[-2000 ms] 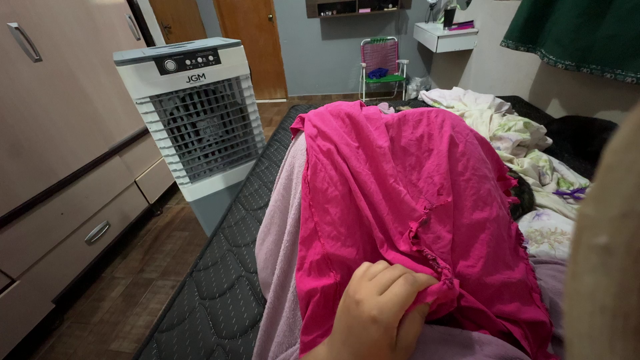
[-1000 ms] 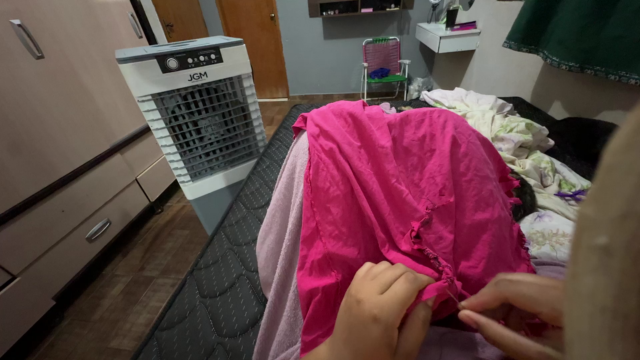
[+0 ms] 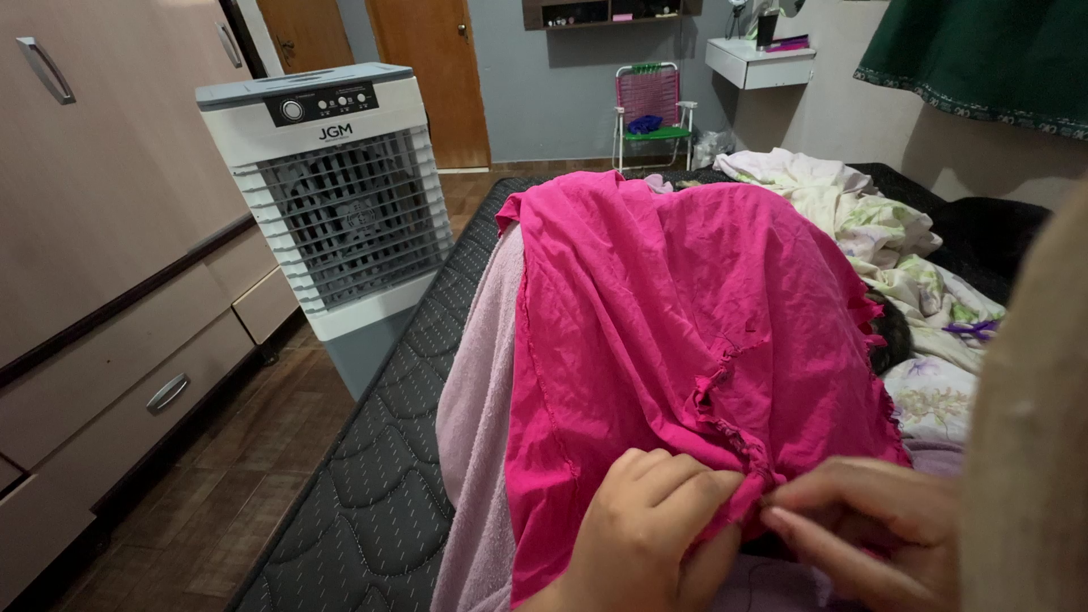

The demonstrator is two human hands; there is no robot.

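A bright pink cloth (image 3: 629, 323) with a gathered, puckered seam (image 3: 718, 395) lies draped over a raised shape, on top of a pale pink towel (image 3: 480, 365). My left hand (image 3: 654, 527) pinches the pink cloth's fold near the lower end of that seam. Close against it on the right, my right hand (image 3: 867, 518) has its thumb and index finger together at the cloth's edge. Whether a needle or thread is between those fingertips is too small to tell. A thin dark thread seems to lie on the towel below.
Under the cloths is a dark quilted mattress (image 3: 374, 484). An air cooler (image 3: 340, 204) stands left of it, beside a wardrobe (image 3: 110, 212). Crumpled floral bedding (image 3: 875, 221) lies at the right. A blurred beige object (image 3: 1028, 408) blocks the near right edge. A folding chair (image 3: 650, 110) stands behind.
My right hand was out of view two seconds ago; it has come in from the right and now meets the cloth beside my left hand. My left hand keeps its hold.
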